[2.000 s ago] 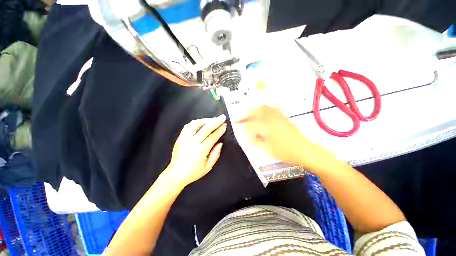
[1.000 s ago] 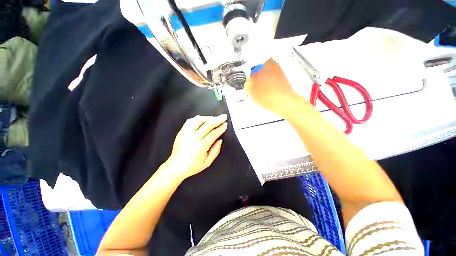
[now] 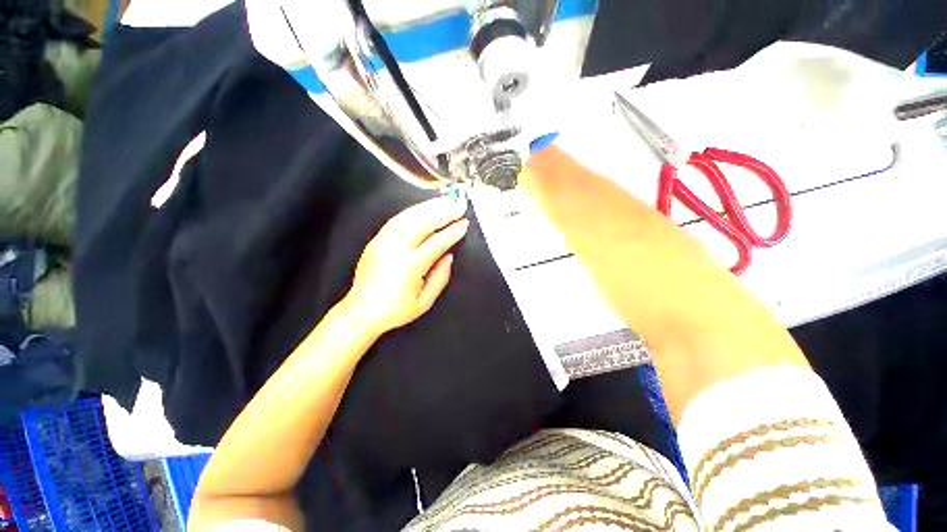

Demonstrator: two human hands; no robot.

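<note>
A black fabric panel (image 3: 260,239) covers the left of the table and the lap. Its right edge shows a thin white line (image 3: 524,301) running up to the needle area. My left hand (image 3: 410,260) lies flat on the panel, fingertips at the edge just below the presser foot. My right hand (image 3: 540,171) reaches up beside the machine's tension assembly (image 3: 496,166); its fingers are mostly hidden behind the machine parts, so its hold cannot be told. The white sewing machine head (image 3: 415,62) has a blue stripe. Red-handled scissors (image 3: 727,203) lie right of my right forearm.
More black fabric (image 3: 748,36) lies behind the machine. A printed ruler (image 3: 602,355) runs along the front table edge. Blue plastic crates (image 3: 78,468) stand below left, with olive and dark cloth (image 3: 36,187) at the far left. A small blue tab (image 3: 543,142) shows near the needle.
My right hand has moved from the cloth edge up and in behind the needle area, its forearm now further left. My left hand has slid up toward the presser foot.
</note>
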